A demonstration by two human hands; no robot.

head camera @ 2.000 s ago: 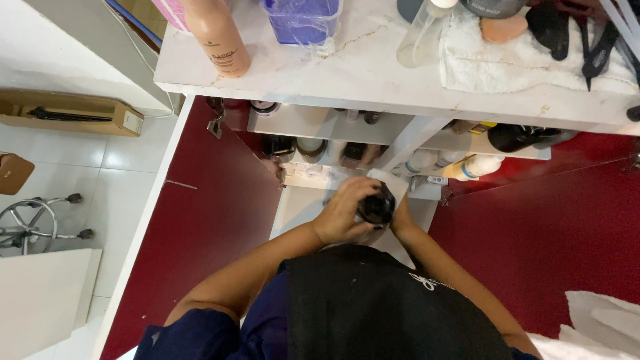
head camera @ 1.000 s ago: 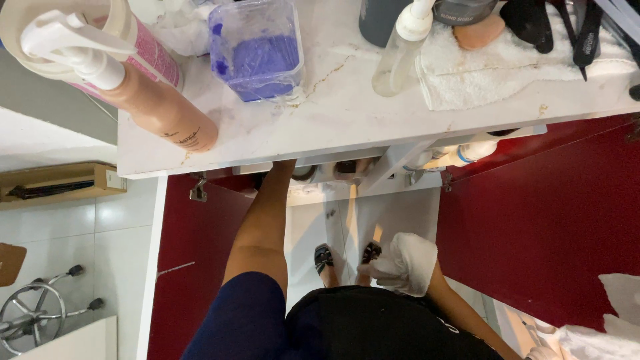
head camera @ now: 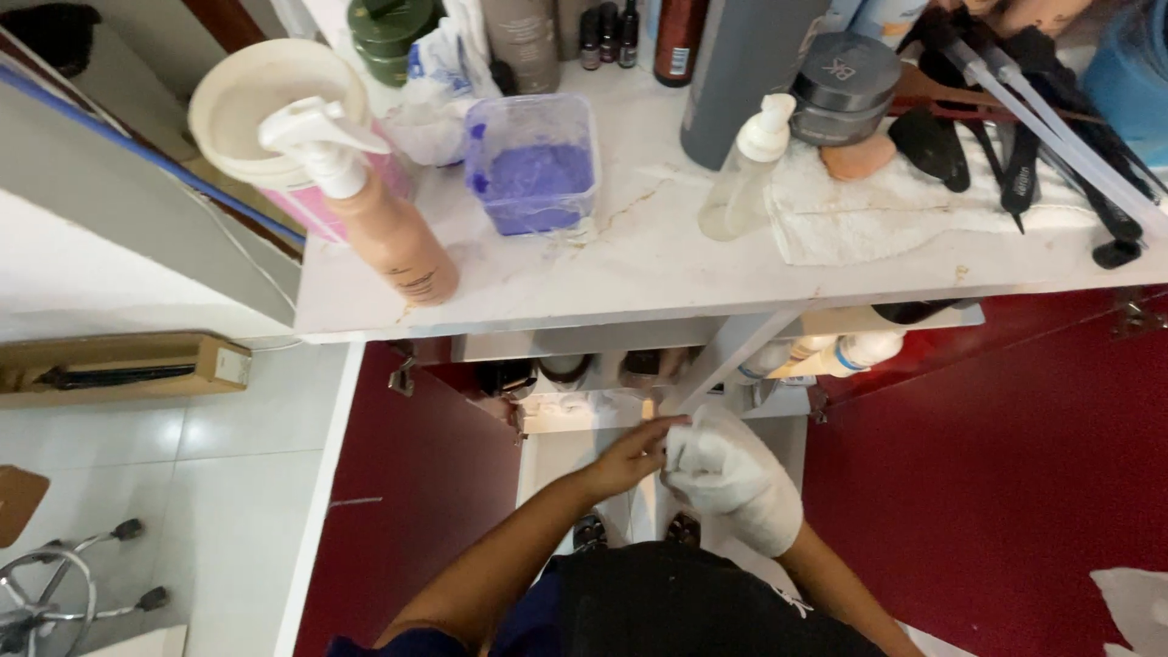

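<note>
Both hands are in front of my body, between the two red doors of a cabinet (head camera: 429,493) that stands open under the counter. My left hand (head camera: 630,456) touches the near edge of a white cloth (head camera: 730,474) with its fingertips; whether it pinches it is hard to tell. The cloth wraps over my right hand (head camera: 776,511), whose fingers are hidden beneath it. Just ahead of the hands, dark-lidded jars (head camera: 566,370) stand on the left shelf, and white bottles (head camera: 867,351) on the right one.
On the marble-look counter (head camera: 566,292) stand a peach spray bottle (head camera: 392,228), a white tub (head camera: 274,109), a plastic container of purple powder (head camera: 538,173), a clear pump bottle (head camera: 744,173) and a black jar (head camera: 844,87). Tint brushes (head camera: 1022,173) lie on a towel (head camera: 849,219). A wheeled stool (head camera: 46,584) is left.
Two seconds ago my left hand was at a dark round item, which no longer shows in the hands. One second ago it reached into the left shelf; now it is back beside the cloth.
</note>
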